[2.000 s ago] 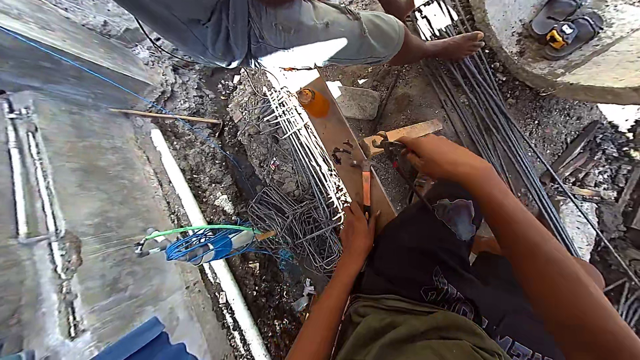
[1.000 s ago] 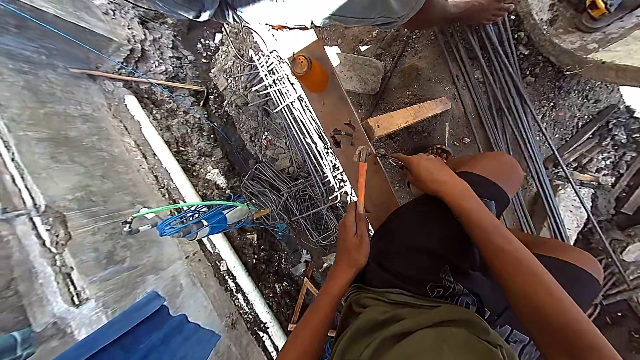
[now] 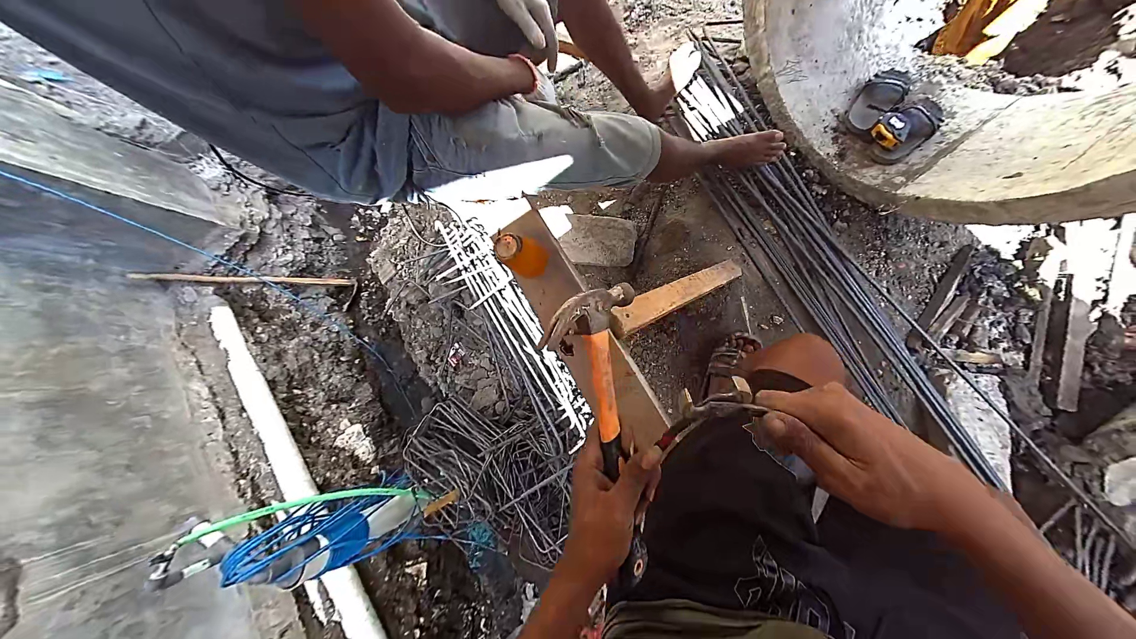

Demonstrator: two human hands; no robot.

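Observation:
My left hand (image 3: 603,506) is closed around the black grip of a claw hammer (image 3: 602,373) with an orange shaft; its rusty head points away from me, over the plank. My right hand (image 3: 821,444) pinches a thin, dark curved piece (image 3: 710,410) above my lap, and this piece reaches toward my left hand; I cannot tell exactly what it is. A wooden plank (image 3: 635,390) lies ahead of my lap with an orange bottle (image 3: 519,253) on it. Beyond the hammer head, a short wood block (image 3: 679,299) rests against the plank's right side.
Bent steel stirrups (image 3: 497,470) and pale rods (image 3: 506,311) lie left of the plank. Long steel bars (image 3: 816,257) run along the right. A seated co-worker (image 3: 532,133) is ahead. A concrete ring (image 3: 958,177) holds sandals (image 3: 892,115). A blue hose coil (image 3: 311,550) hangs left.
The hammer, its head low by the plank a second ago, is now raised nearer the camera in my left hand. The view has tilted up, showing more of the co-worker.

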